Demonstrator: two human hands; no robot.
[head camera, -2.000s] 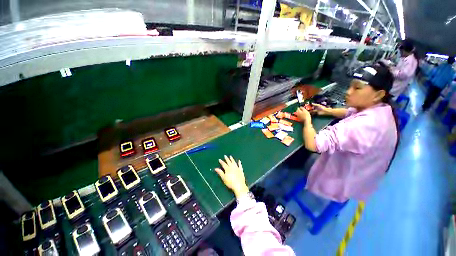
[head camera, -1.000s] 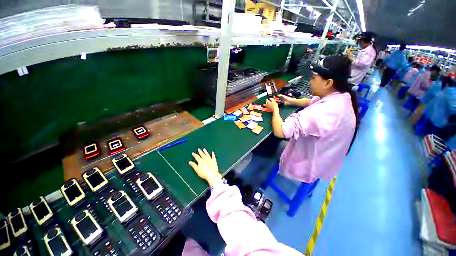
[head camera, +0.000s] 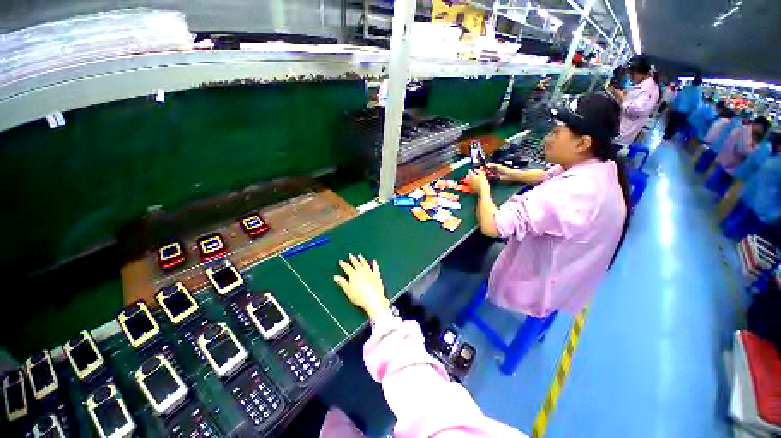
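Observation:
My right hand rests palm down with fingers apart near the front edge of the green bench. It holds nothing. My left hand is not in view. Open flip phones lie in rows in a clear tray at the lower left; one phone is at the tray's right end, with its dark keypad half below the gold-framed screen. Three small red-framed phones or covers, one in the middle, lie on a brown board behind the tray. A thin blue tool or pen lies between board and hand.
Orange and white cards lie beyond my hand, with a blue piece. A metal post stands at the back, stacked trays behind it. A person in pink sits to the right. Dark phones are below bench height.
The view has turned to the right since the first frame and slightly back left since the second. My right hand stays on the bench, open. The seated person still handles items.

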